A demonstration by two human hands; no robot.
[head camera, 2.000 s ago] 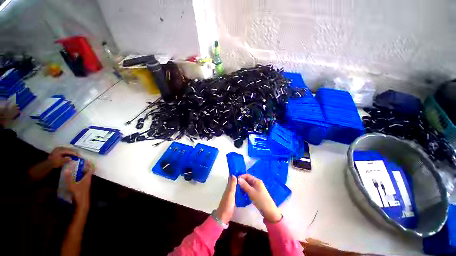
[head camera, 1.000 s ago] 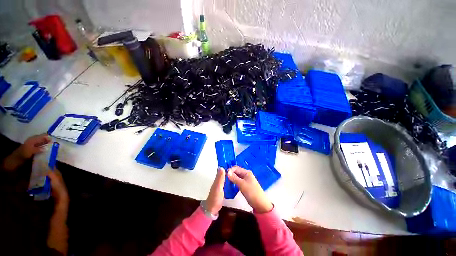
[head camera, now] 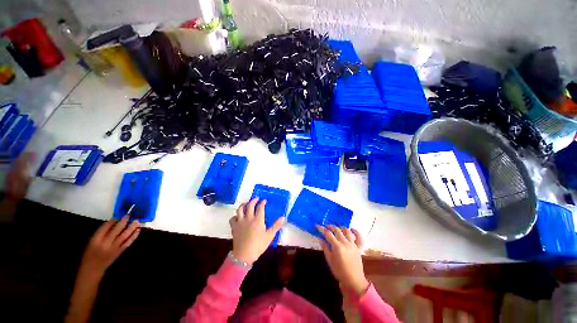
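Observation:
My left hand (head camera: 252,228) lies over a blue moulded tray (head camera: 276,199) on the bench, fingers apart, covering its lower left part. My right hand (head camera: 343,247) touches the lower edge of a second, tilted blue tray (head camera: 316,210) with its fingertips; no cable shows in it. To the left, a filled blue tray (head camera: 233,173) lies flat with two plug ends and a black coil. Another filled tray (head camera: 140,185) lies farther left, touched by another person's hand (head camera: 109,245).
A large black cable heap (head camera: 253,88) lies behind. Stacked blue trays (head camera: 400,94) and loose trays (head camera: 387,173) stand right of it, beside a phone (head camera: 355,162). A grey basket (head camera: 504,197) holds white-faced packs. White-faced packs (head camera: 68,165) lie left. A red stool (head camera: 459,301) is below.
My hands have moved apart and down onto trays; the narrow-looking blue piece between them is no longer held up. One filled tray has shifted left, and the neighbour's hand has reached it.

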